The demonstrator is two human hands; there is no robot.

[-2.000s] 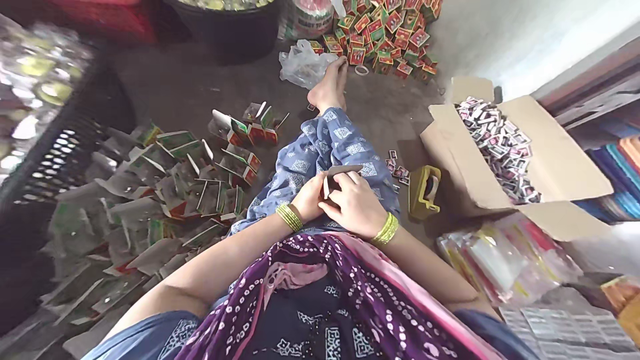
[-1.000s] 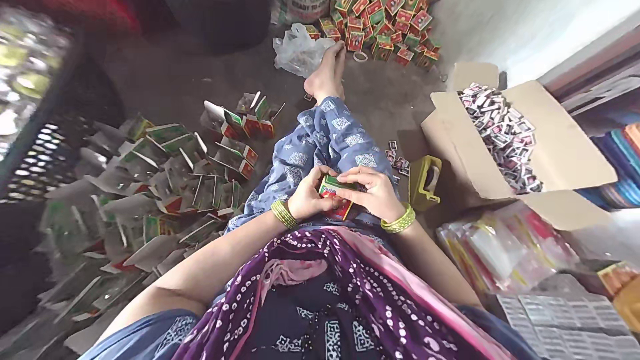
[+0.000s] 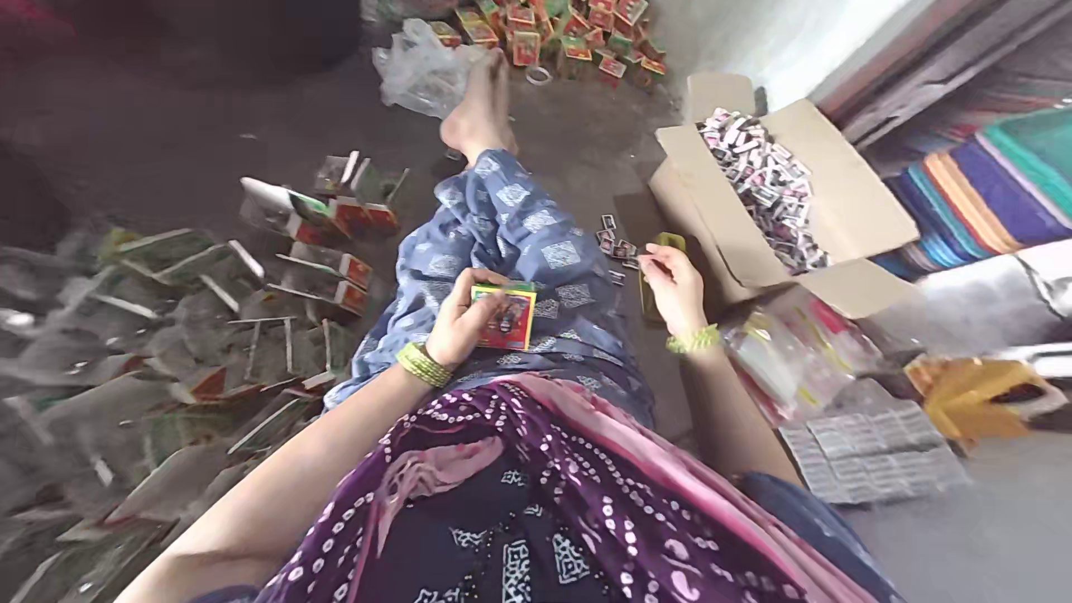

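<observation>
My left hand (image 3: 471, 316) holds a small red, yellow and green printed box (image 3: 509, 318) above my lap, its thumb lying across the front. My right hand (image 3: 672, 280) is out to the right, over a yellow tool or dispenser (image 3: 662, 247) on the floor that it partly covers. Whether the fingertips pinch something small cannot be told. Several tiny matchbox-like pieces (image 3: 620, 249) lie on the floor just left of that hand. More such pieces (image 3: 766, 184) fill an open cardboard box (image 3: 837, 180) further right.
Many part-folded printed cartons (image 3: 209, 335) cover the floor at left. Closed printed boxes (image 3: 569, 38) are heaped beyond my foot, beside a clear plastic bag (image 3: 419, 71). Plastic packets (image 3: 804, 343), a grey-white sheet of packs (image 3: 875, 448) and stacked coloured cloths (image 3: 963, 201) are at right.
My right hand has left the printed box, where both hands were, and moved out to the right. My left hand still holds the box, whose printed face now shows more fully.
</observation>
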